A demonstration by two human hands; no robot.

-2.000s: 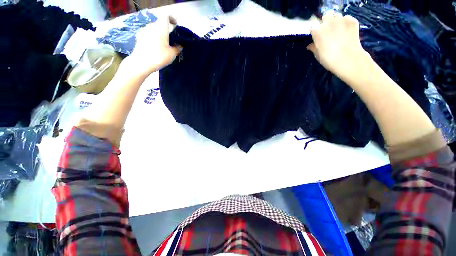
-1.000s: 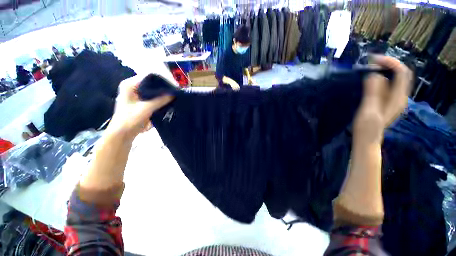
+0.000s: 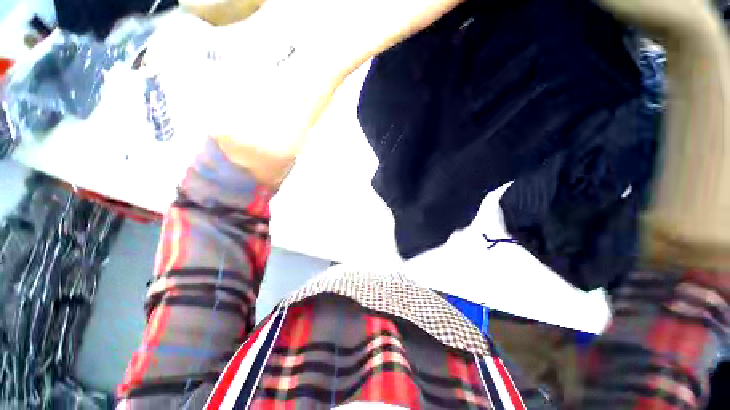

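Observation:
A dark garment (image 3: 480,120) with fine pale pinstripes lies spread on the right part of the white table, its top reaching the picture's upper edge. More dark cloth (image 3: 584,200) lies against its right side, with a thin dark cord and a pale tip showing. My left forearm reaches up and right across the table; its hand is cut off by the top edge. My right forearm is blurred at the right and bends in at the top; its hand is also out of the picture. Whether either hand holds the garment is hidden.
Clear plastic bags (image 3: 60,88) lie at the table's left. A printed whitish bag (image 3: 158,108) and part of a tan tape roll (image 3: 220,10) are beside them. Shiny bagged goods (image 3: 48,280) are below left. A blue bin edge (image 3: 471,312) shows below the front table edge (image 3: 544,316).
The view has tilted back down to the table. The garment, held up stretched between both hands before, now lies lower on the table at the right. Both hands have left the picture at the top.

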